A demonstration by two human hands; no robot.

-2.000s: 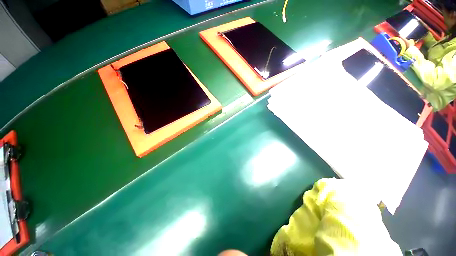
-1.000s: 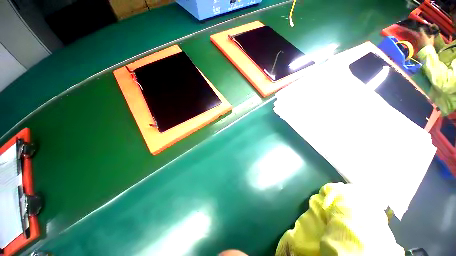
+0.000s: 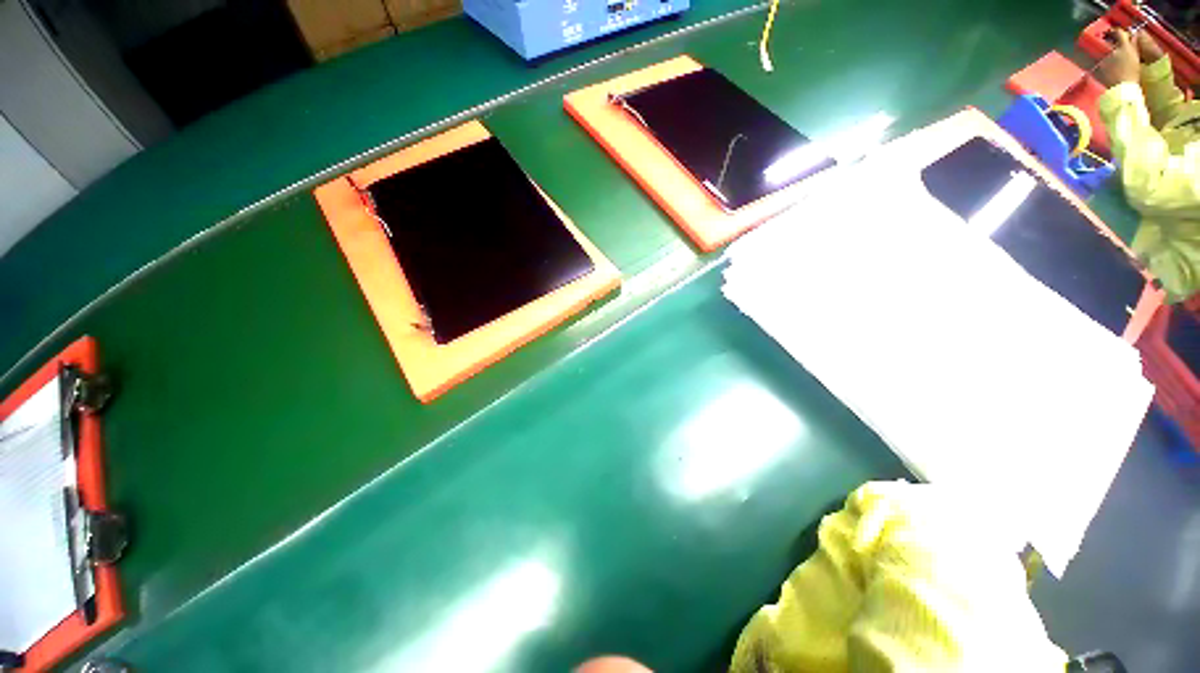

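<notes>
A display panel (image 3: 480,237), flat and black, lies on an orange tray (image 3: 375,289) left of centre. A second black panel (image 3: 724,132) lies on another orange tray (image 3: 619,145) further back. A thick white sheet stack (image 3: 921,316) with uneven edges lies at the right, partly over that tray. A clamped panel assembly (image 3: 33,526) with a white top and black clips is cut off at the left edge. A yellow sleeve (image 3: 895,592) is at the lower right; its hand is hidden. Only a fingertip-sized bit of skin shows at the bottom edge; which hand is unclear.
A black panel (image 3: 1026,230) on a tray lies behind the stack. A blue tape dispenser (image 3: 1053,138) stands near another worker in a yellow smock (image 3: 1158,145). A blue benchtop unit (image 3: 566,20) is at the far side. A yellow cable (image 3: 769,37) hangs near it.
The view has shifted, so the trays and clamped assembly appear further right. The other worker's hands have moved back towards the red trays. The yellow sleeve has barely moved.
</notes>
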